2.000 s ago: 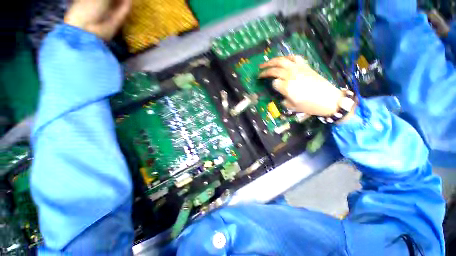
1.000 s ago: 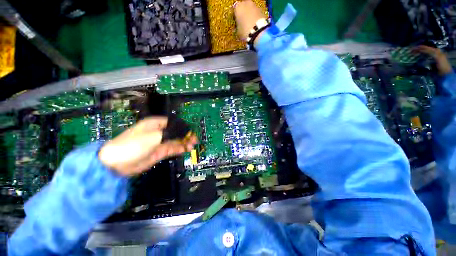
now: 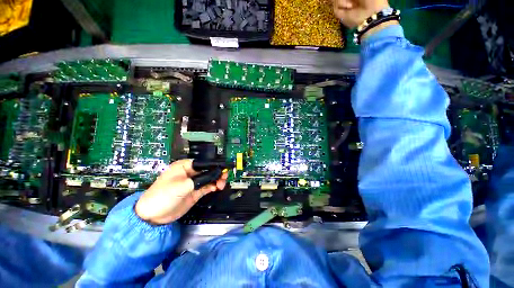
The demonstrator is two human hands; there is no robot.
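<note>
A green circuit board (image 3: 243, 115) lies in a black carrier (image 3: 341, 197) in front of me. A bright yellow block (image 3: 239, 161) stands at its lower left. My left hand (image 3: 177, 188), with black covers on some fingers, is beside that corner. Its fingertips are pinched together with a tiny yellow part (image 3: 225, 170) between them; its exact type is unclear. My right hand (image 3: 355, 10) is at the top edge, right beside the bin of yellow components (image 3: 307, 22). The picture's edge cuts it off, so its fingertips and anything in them are hidden.
A bin of dark grey components (image 3: 225, 16) is beside the yellow one. A long green strip board (image 3: 251, 74) is above the main board. Another green board (image 3: 101, 135) lies at left. Green clips (image 3: 262, 219) stick out near the front rail (image 3: 332, 230). Another person's blue sleeve (image 3: 501, 219) is at right.
The view has steadied and shifted. My left hand is lower, below the yellow block's level on the carrier. My right hand has moved from over the yellow bin to its right side.
</note>
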